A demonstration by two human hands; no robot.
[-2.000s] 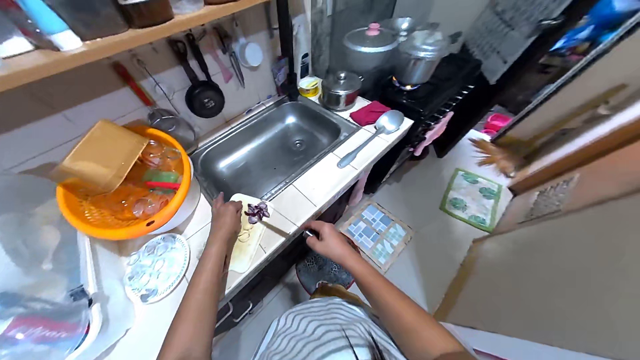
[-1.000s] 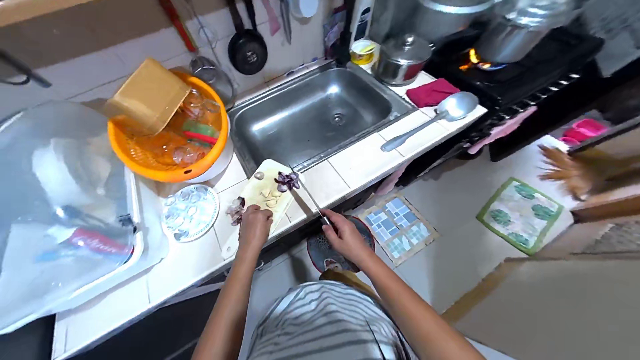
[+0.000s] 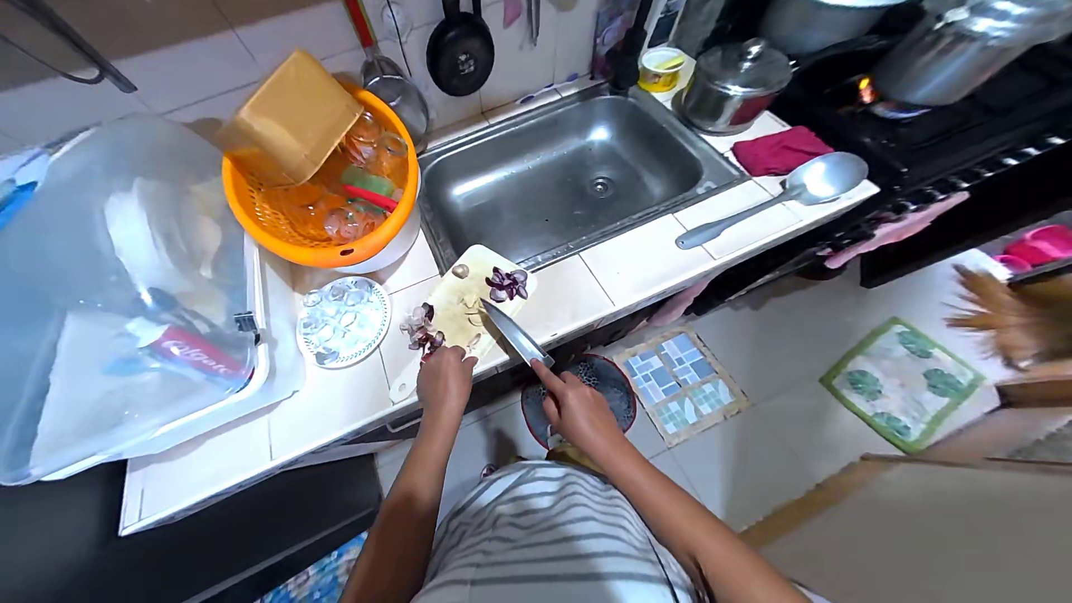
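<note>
A pale cutting board [image 3: 456,300] lies on the tiled counter in front of the sink. My right hand [image 3: 579,410] grips a kitchen knife [image 3: 512,332] by its handle, the blade's tip over the board. Purple pieces, apparently red onion [image 3: 507,285], are heaped at the board's far right corner. More pieces and peelings [image 3: 421,328] sit at its left edge, just beyond my left hand [image 3: 446,377]. That hand is at the board's near edge with fingers bent; whether it holds a piece is hidden. Thin slices lie mid-board.
Behind the board is a steel sink [image 3: 578,180]. An orange basket [image 3: 335,251] with glasses, a patterned plate [image 3: 343,322] and a clear plastic dish cover [image 3: 126,251] stand left. Right are a large spoon [image 3: 745,222], red cloth [image 3: 780,151], lidded pot [image 3: 734,92] and lit stove burner [image 3: 896,109].
My left hand has moved away from the purple pieces at the board's far end to its near left edge. The knife tip has come from those pieces to mid-board. The view has shifted noticeably.
</note>
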